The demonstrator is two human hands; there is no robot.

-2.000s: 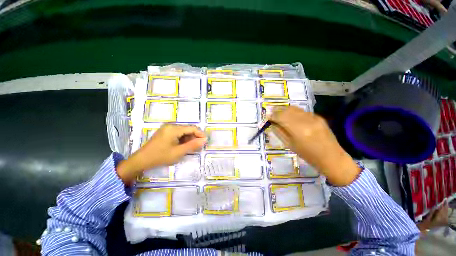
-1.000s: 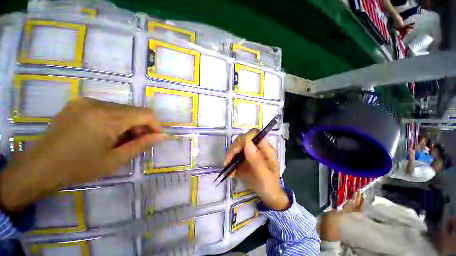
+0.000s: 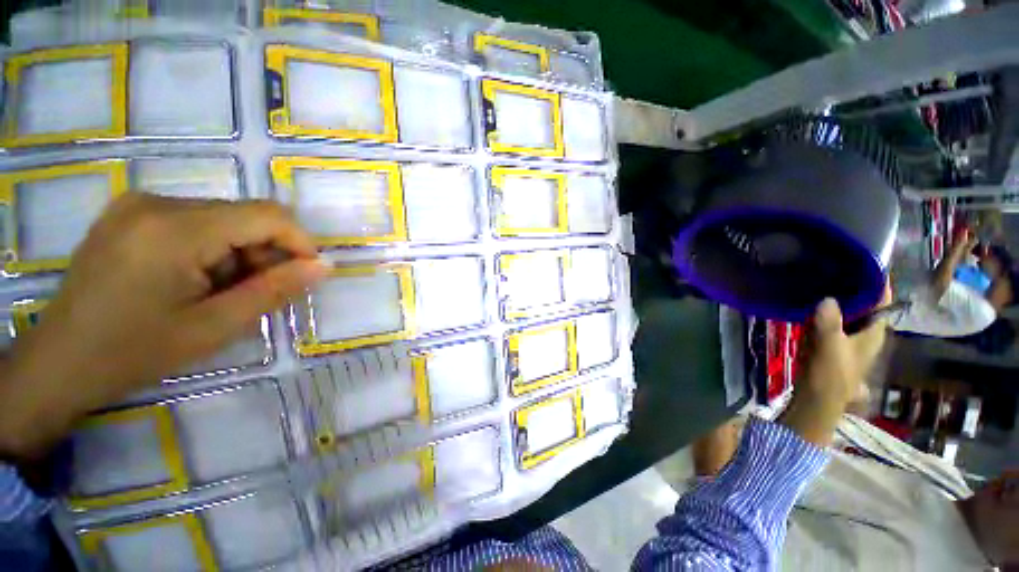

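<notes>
The pale tray (image 3: 255, 268) holds rows of silver-edged frames with yellow rectangles (image 3: 335, 92). My left hand (image 3: 168, 296) is over its left part, thumb and fingertips pinched together at the upper edge of a clear liner strip. The strip (image 3: 363, 430) has rows of short grey bars and lies over frames below my fingertips. My right hand (image 3: 836, 363) is off the tray, fingertips at the lower purple rim of a dark round container (image 3: 799, 184). It holds the dark tweezers (image 3: 877, 318), partly hidden by the fingers. Any small piece at either hand's fingertips is too small to tell.
A dark green belt (image 3: 670, 45) runs behind the tray, with a pale metal bar (image 3: 827, 84) crossing at the upper right. Red parts (image 3: 784, 352) show beyond the container. A person in pale clothing (image 3: 883, 492) is at the lower right, another person farther back.
The view has turned right and closer. My right hand has moved with the tweezers from over the tray to the container's rim. My left hand stays pinched over the tray.
</notes>
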